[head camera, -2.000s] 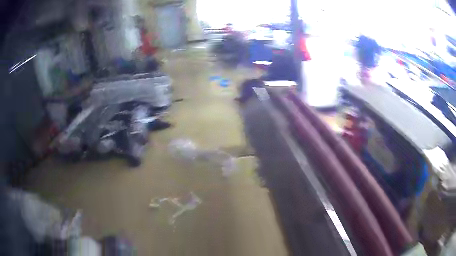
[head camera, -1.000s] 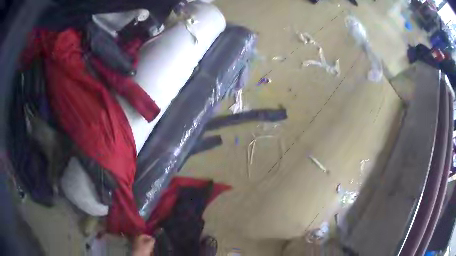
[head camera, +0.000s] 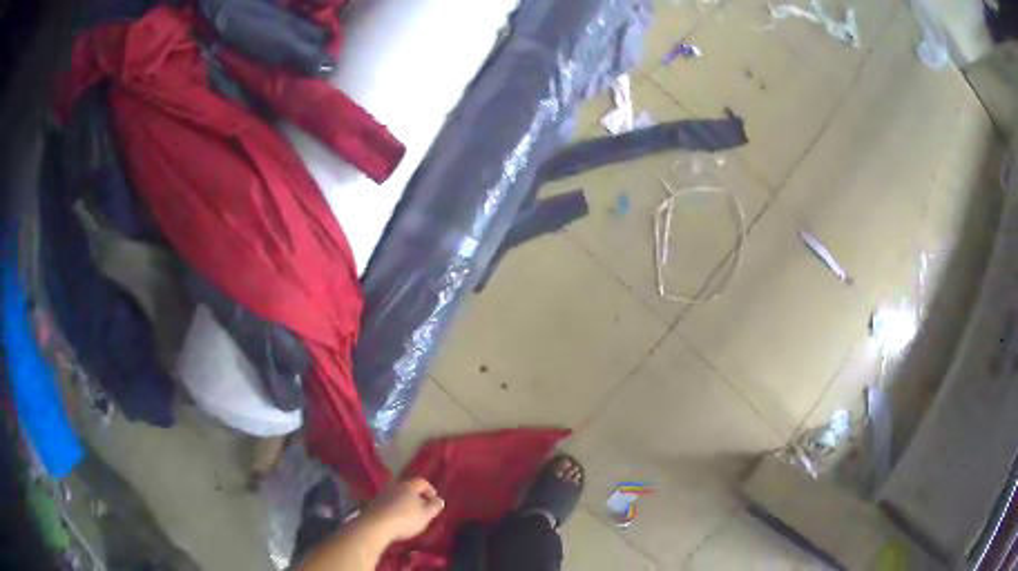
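My left hand (head camera: 407, 510) comes in from the bottom edge, closed on the red fabric (head camera: 240, 218). The fabric stretches from the pile at the upper left, narrows near my fist, and spreads again by my foot (head camera: 553, 491). My right hand is not in view. A dark fabric roll in shiny clear plastic wrap (head camera: 463, 212) lies on the floor beside the pile. A white roll or sheet (head camera: 413, 78) lies along its left side, partly under red and dark cloth.
Dark fabric strips (head camera: 647, 145), a loop of pale strapping (head camera: 701, 243) and plastic scraps (head camera: 826, 441) lie on the tiled floor. A cardboard-like piece (head camera: 832, 519) is at the lower right. The grey side of the feeder (head camera: 949, 413) runs along the right edge. A blue object (head camera: 34, 368) is at far left.
The view has swung from the feeder rollers down to the floor and pile. My left hand now shows more fully on the red fabric, and my feet have come into view.
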